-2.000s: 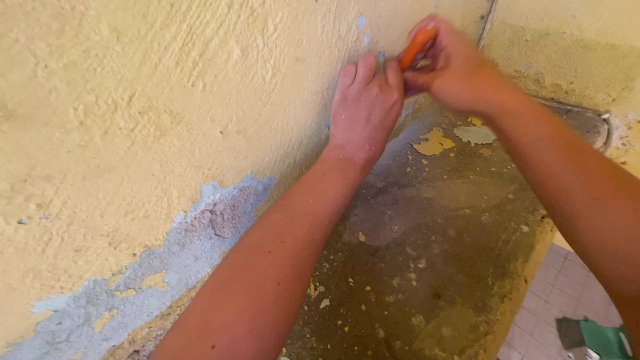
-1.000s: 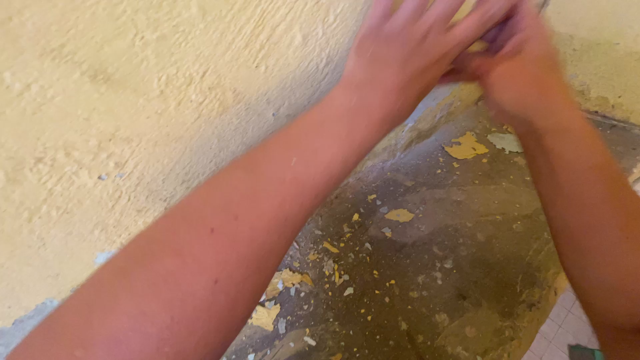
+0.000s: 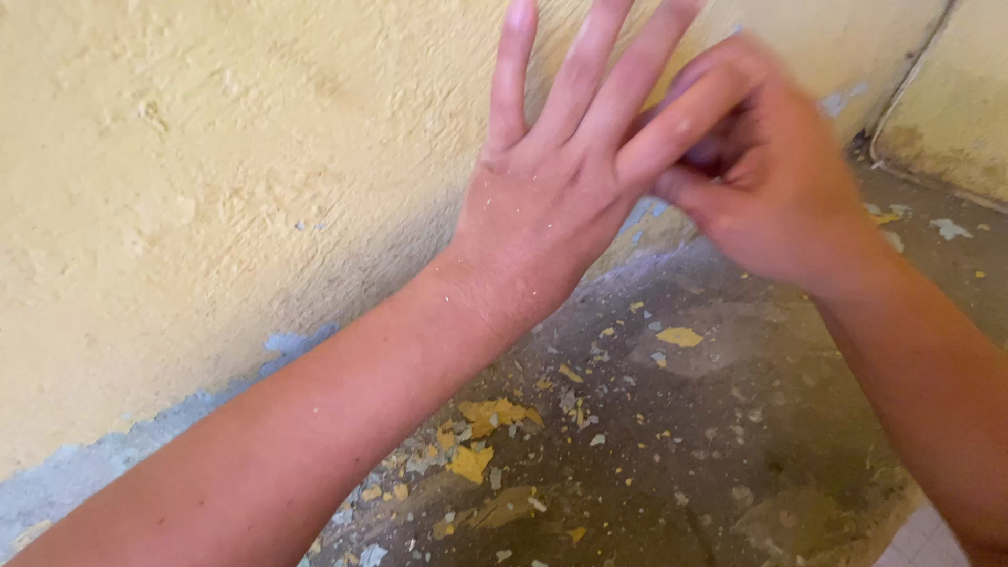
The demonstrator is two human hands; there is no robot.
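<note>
My left hand (image 3: 551,173) is raised in front of the yellow painted wall (image 3: 236,142), its fingers spread and the back of the hand towards me, with small pale specks on the skin. My right hand (image 3: 764,165) is blurred and curled at the left hand's index finger and thumb side. What lies between the two hands is hidden, so I cannot tell whether the right hand holds anything. Below the hands, a dark, dusty ledge (image 3: 646,465) bears loose yellow paint flakes (image 3: 492,415) and smaller grey chips.
A bare grey-blue patch (image 3: 102,465) runs along the wall's lower edge at left. A cable (image 3: 902,106) descends the wall corner at upper right and bends along the ledge's back. Pale floor tiles (image 3: 917,543) show at bottom right.
Two seconds ago my right hand held an orange object against the wall near the left fingers; it is not visible now. My left hand's fingers have spread apart. More flakes show as the view shifts.
</note>
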